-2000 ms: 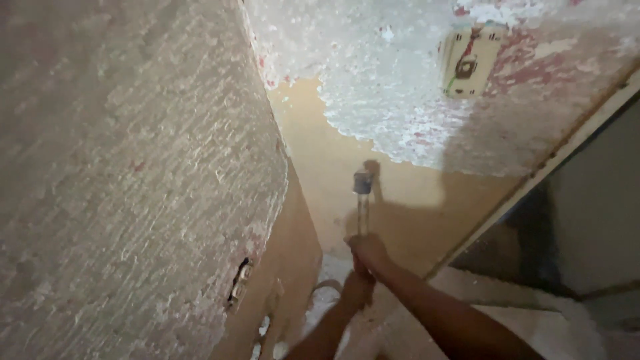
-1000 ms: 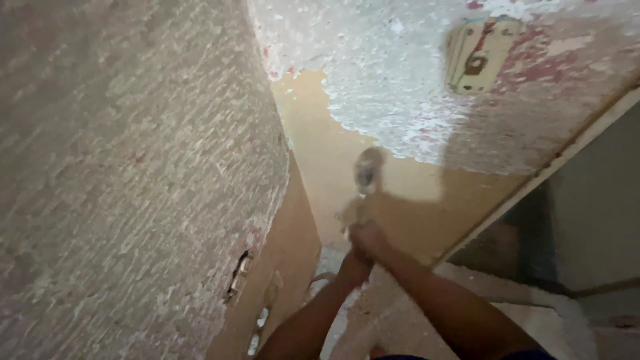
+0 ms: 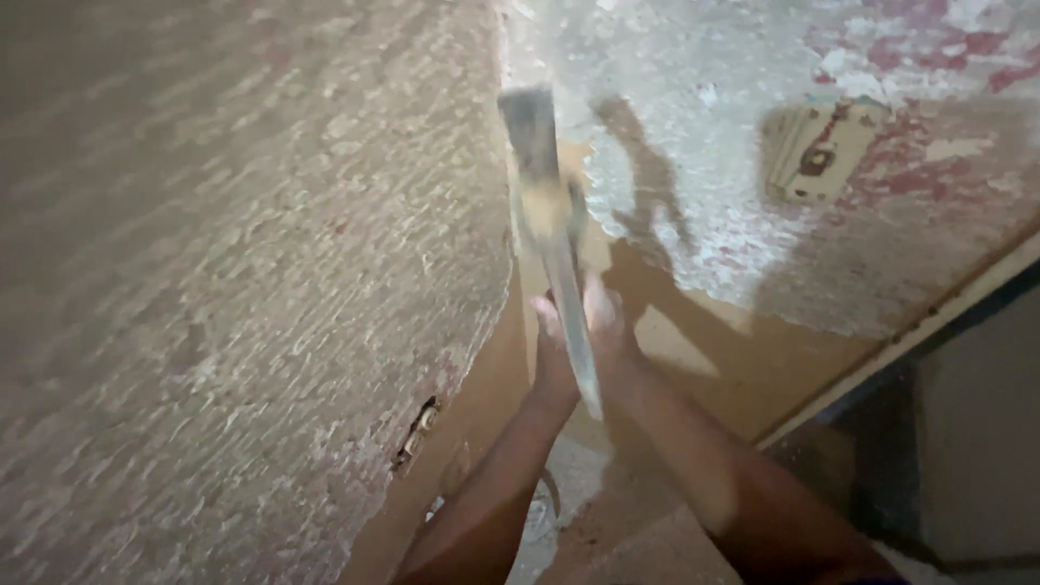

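A pick mattock (image 3: 552,215), blurred by motion, is raised in front of me in the head view, its flat blade up and its pointed end down over my wrists. My left hand (image 3: 554,337) and my right hand (image 3: 603,313) are together behind the pointed end, closed round its handle, which is mostly hidden by the metal head. Beyond the tool is the corner between a rough, chipped wall (image 3: 284,268) on the left and a facing wall with grey chipped plaster (image 3: 691,187) above a smooth tan part (image 3: 756,382).
A switch or socket box (image 3: 829,154) with exposed wire sits on the facing wall. Another small fitting (image 3: 416,435) is set low in the left wall. A door frame edge (image 3: 902,333) slopes along the right. Whitish debris (image 3: 540,520) lies on the floor below.
My hands and the tool have come up from lower by the facing wall. The tool's head now looks much larger, over the corner, and its shadow has moved onto the chipped plaster.
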